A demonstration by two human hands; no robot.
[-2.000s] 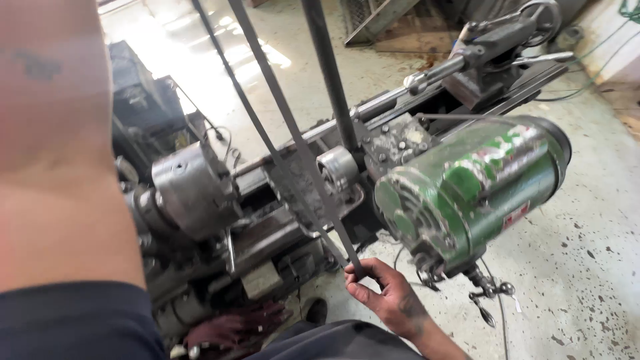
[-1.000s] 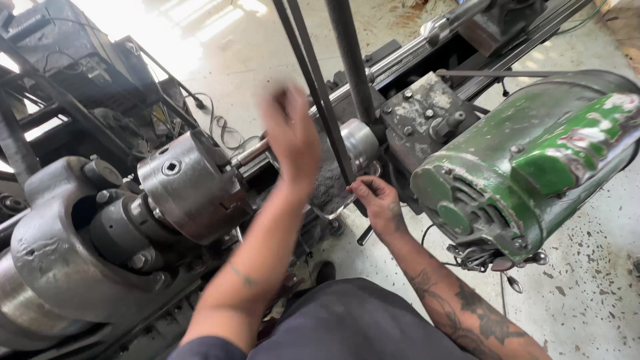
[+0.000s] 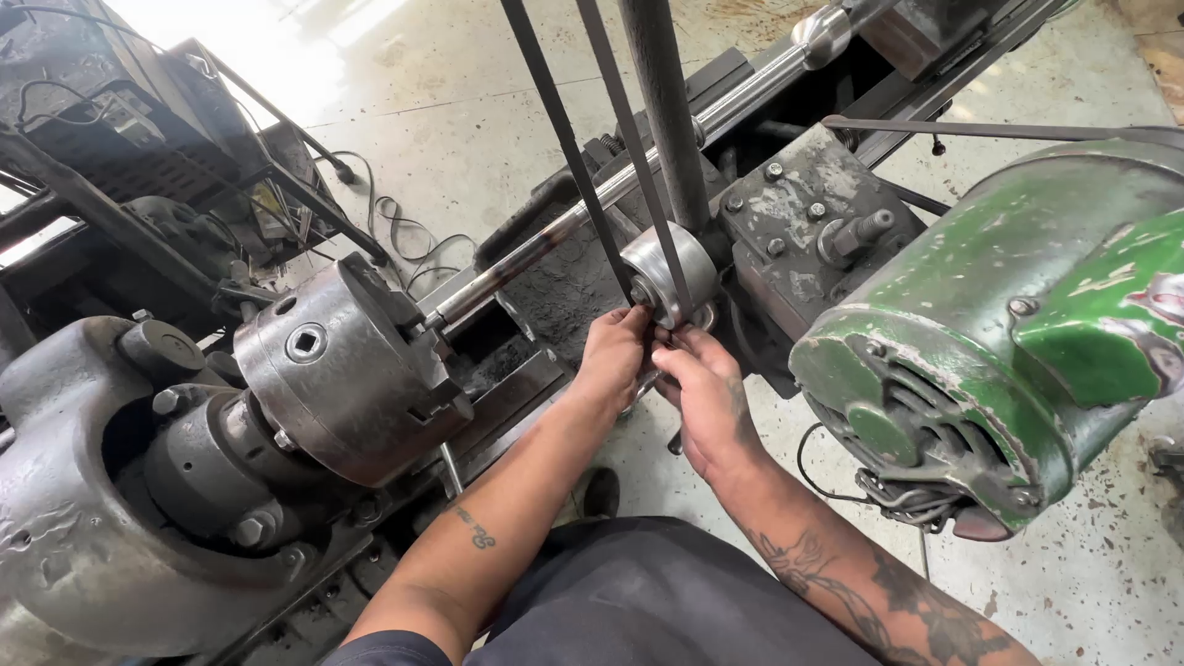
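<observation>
A long dark flat belt (image 3: 638,139) hangs down in two strands beside a dark upright post. Its lower end meets a shiny metal roller (image 3: 673,266) mounted near the post. My left hand (image 3: 612,359) pinches the left strand just below the roller's near edge. Close beside it, fingertips nearly touching, my right hand (image 3: 708,384) grips the lower part of the right strand under the roller. The fingers partly hide where the strands end. Behind the roller a long steel shaft (image 3: 583,208) runs diagonally, its lower end at the lathe chuck (image 3: 347,370).
The lathe headstock casting (image 3: 65,499) fills the lower left. A green electric motor (image 3: 999,342) with a drive belt (image 3: 999,128) is close on the right, beside a bolted metal block (image 3: 805,231). A dark metal frame (image 3: 277,176) and cords stand at the upper left.
My left hand, raised and blurred a second ago, has come down to the belt beside my right hand. Two seconds ago only my right hand held the belt. The view has shifted closer.
</observation>
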